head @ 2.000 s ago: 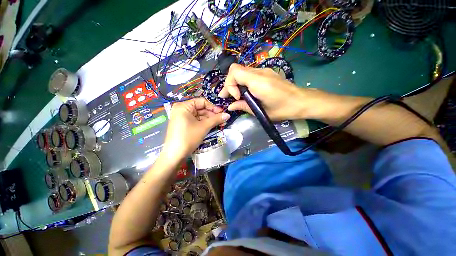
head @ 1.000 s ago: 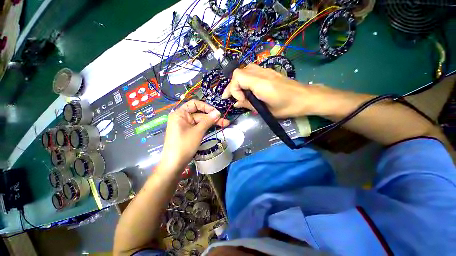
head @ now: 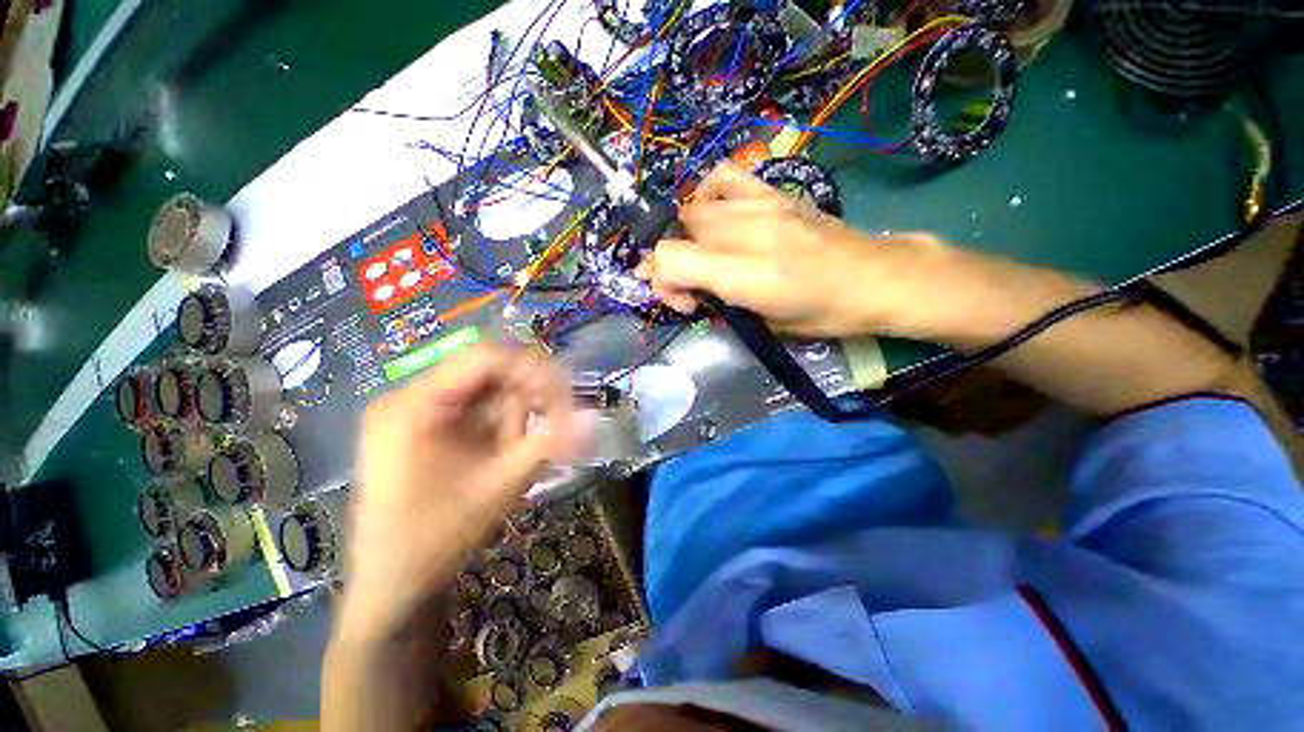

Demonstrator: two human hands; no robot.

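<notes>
My right hand [head: 779, 258] is closed on the black soldering iron [head: 779, 365]; its pale tip end points up and left, above the ring circuit board [head: 618, 265]. The ring board lies by my right fingertips, with thin coloured wires around it. My left hand [head: 465, 458] is blurred, at the left side of the pale cylindrical housing [head: 612, 429] near the bench edge. The fingers partly hide the housing, and whether they grip it I cannot tell. The printed glossy sheet [head: 300, 308] lies under the work.
A tangled pile of ring boards and wires [head: 722, 65] lies beyond my hands. Several housings [head: 236, 393] stand at the left. A round black grille [head: 1180, 43] is at the far right. An open carton of housings [head: 536, 586] is below the bench edge.
My left hand has moved from the ring board down and left to the housing. My right hand stays near the ring board with the iron, its fingers slightly shifted.
</notes>
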